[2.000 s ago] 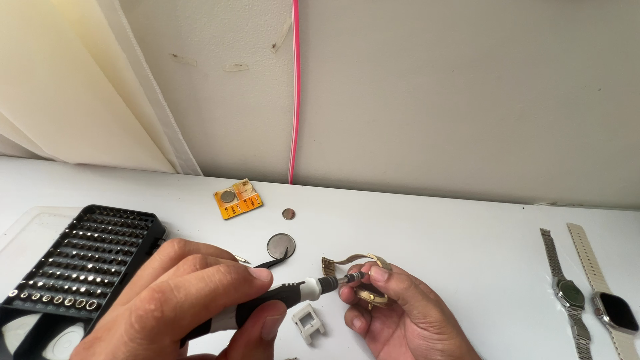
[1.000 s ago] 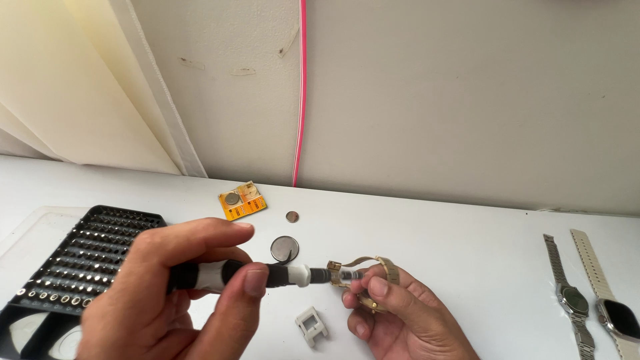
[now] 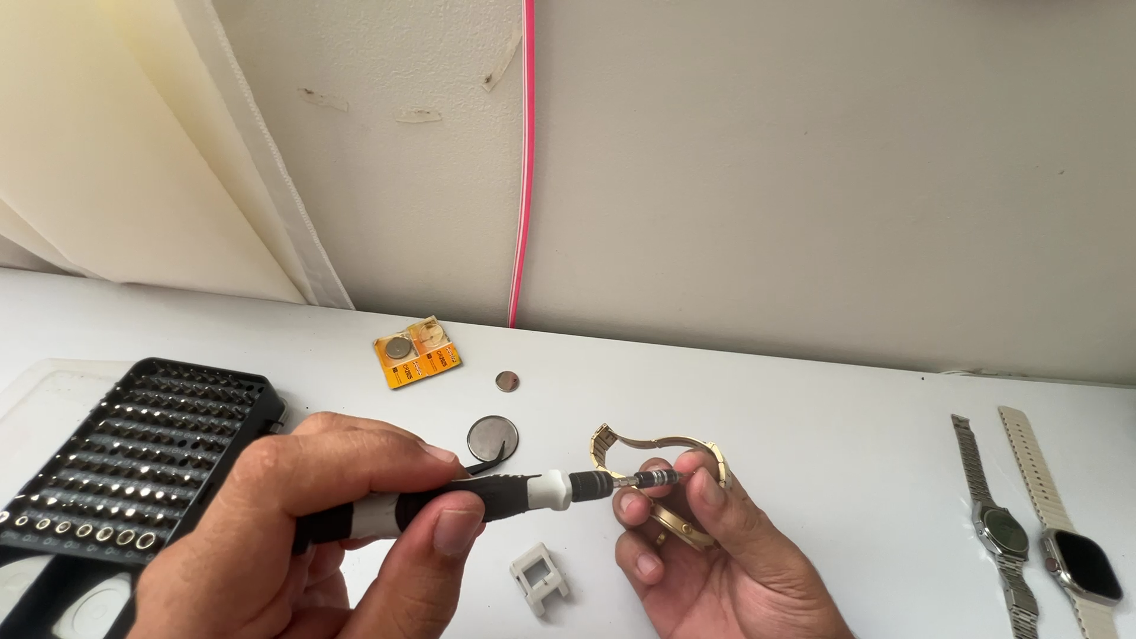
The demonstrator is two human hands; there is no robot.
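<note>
My left hand (image 3: 328,524) grips a black-and-white precision screwdriver (image 3: 506,494), thumb and index finger along its handle. Its shaft points right, and my right fingertips touch the dark collar near its end. The tip itself is hidden by the fingers. In my right hand (image 3: 719,550) is a gold-coloured wristwatch (image 3: 682,525), its case edge-on near the palm and its metal bracelet (image 3: 657,441) looping up above the fingers. Behind the screwdriver, black tweezers (image 3: 488,463) reach to a round metal disc (image 3: 493,438), partly hidden by my left hand.
At left lies a black bit case (image 3: 151,444) full of screwdriver bits. A coin-cell blister pack (image 3: 417,353) and a loose button cell (image 3: 507,382) lie behind the disc. A small white plastic holder (image 3: 538,579) sits in front. Two watches, one steel (image 3: 1003,532), one with a beige strap (image 3: 1081,564), lie right.
Since two seconds ago, the screwdriver has come closer to level. My left index finger, raised off the handle one second ago, is back against it. The right hand still holds the gold watch.
</note>
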